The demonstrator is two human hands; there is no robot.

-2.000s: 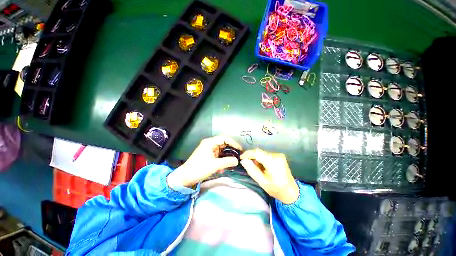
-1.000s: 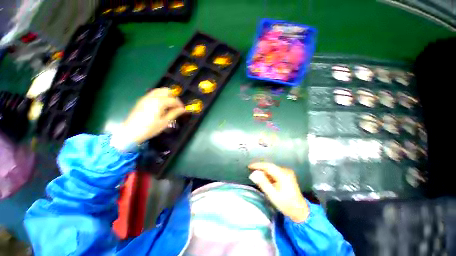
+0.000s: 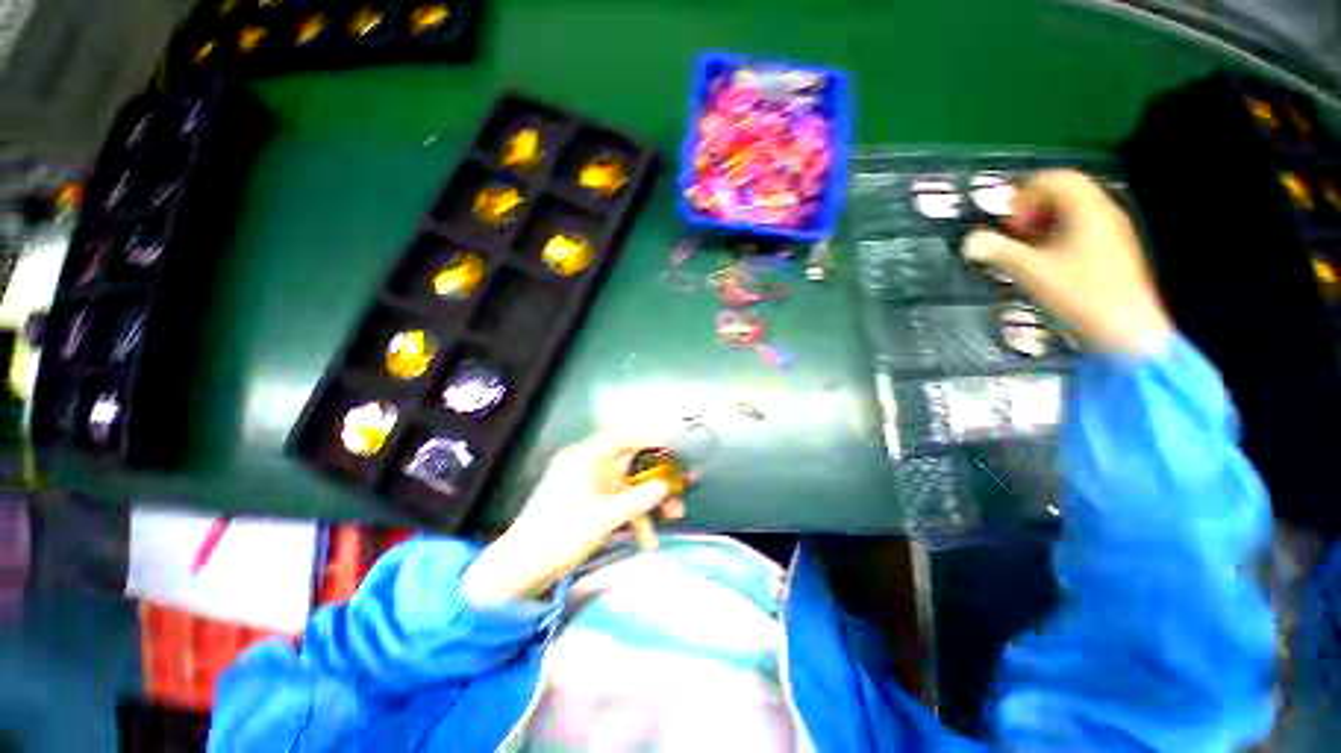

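My left hand (image 3: pixel 588 503) holds a round dark housing (image 3: pixel 655 471) with an amber centre, near my body at the bench's front edge. My right hand (image 3: pixel 1066 258) is over the clear blister tray (image 3: pixel 924 341), thumb and forefinger curled; blur hides whether a disc is between them. Silver discs (image 3: pixel 937 196) sit in the tray, some hidden by my hand and sleeve. The black foam tray (image 3: pixel 525 309) holds several amber-centred housings (image 3: pixel 459 275) and two dark units with silvery lines (image 3: pixel 474 389) at its near end.
A blue bin (image 3: pixel 838 155) of pink-red loops stands at the back centre, with loose loops (image 3: pixel 740 327) before it. Black trays stand at left (image 3: pixel 184 280), back left (image 3: pixel 331 59) and right (image 3: pixel 1199 221). White paper (image 3: pixel 169 556) with a pink-red pen lies lower left.
My left hand went to the foam tray and is back near my body with an amber-centred housing. A dark unit now fills a formerly vacant pocket. My right hand moved right, over the clear tray.
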